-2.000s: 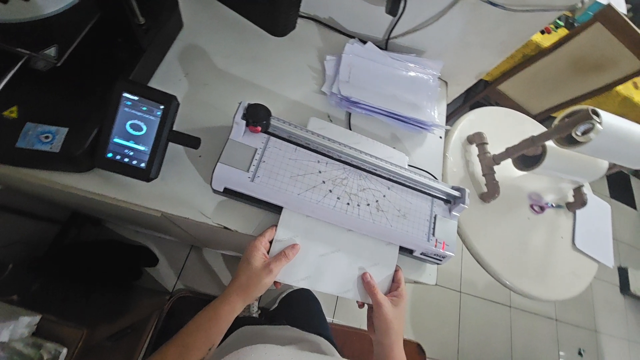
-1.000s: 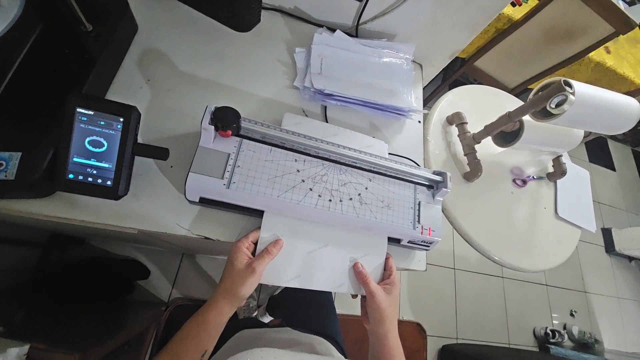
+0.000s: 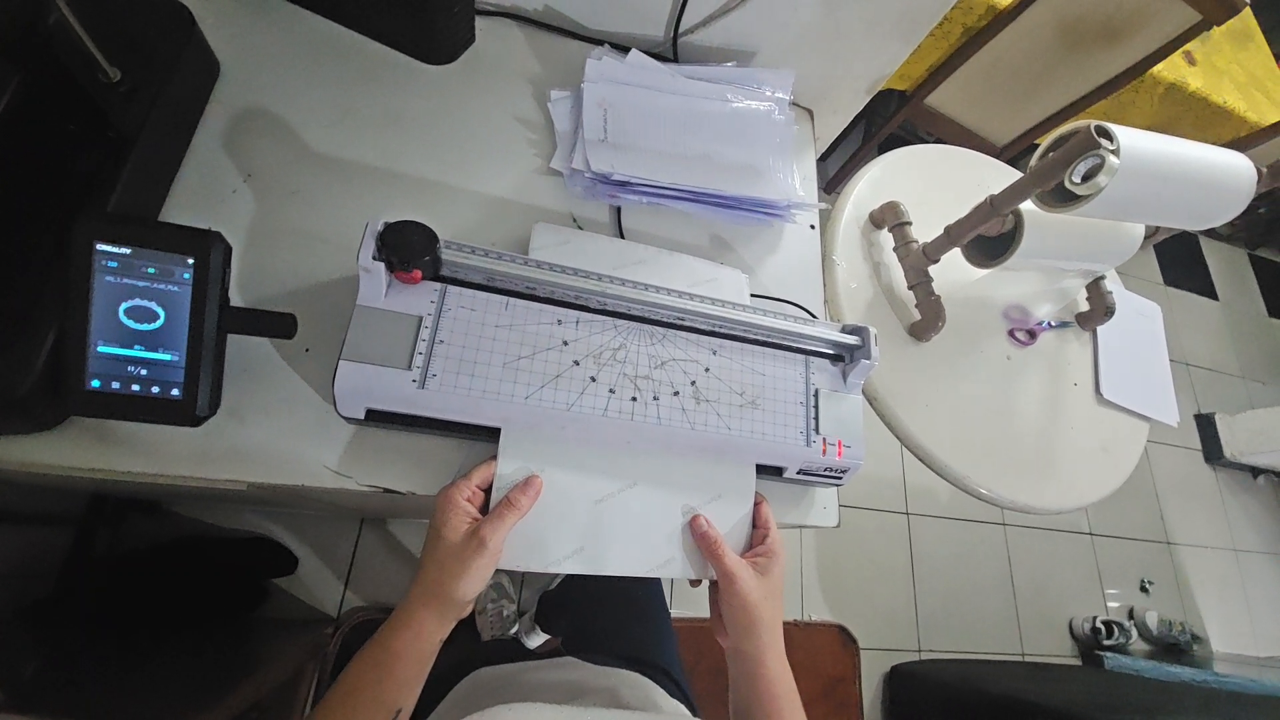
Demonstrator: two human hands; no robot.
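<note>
A white laminator with a built-in paper trimmer [image 3: 610,370] lies on the white table, its black-and-red cutter head at the left end of the rail. A sheet of photo paper [image 3: 620,510] reaches into the slot along its near edge. My left hand [image 3: 480,530] pinches the sheet's left edge, thumb on top. On the right edge, my right hand [image 3: 742,560] holds it the same way. Behind the machine another white sheet [image 3: 640,265] shows partly under the rail. Two small red lights glow at the machine's right end.
A stack of papers in clear sleeves [image 3: 690,135] lies at the table's back. At left stands a device with a lit touchscreen [image 3: 143,320]. On the right, a round white table [image 3: 1000,420] bears a pipe stand [image 3: 975,225] with white rolls, scissors [image 3: 1030,328] and white sheets [image 3: 1135,350].
Less of the photo paper sticks out of the near slot than two seconds ago, and both hands are closer to the machine. The view has shifted slightly.
</note>
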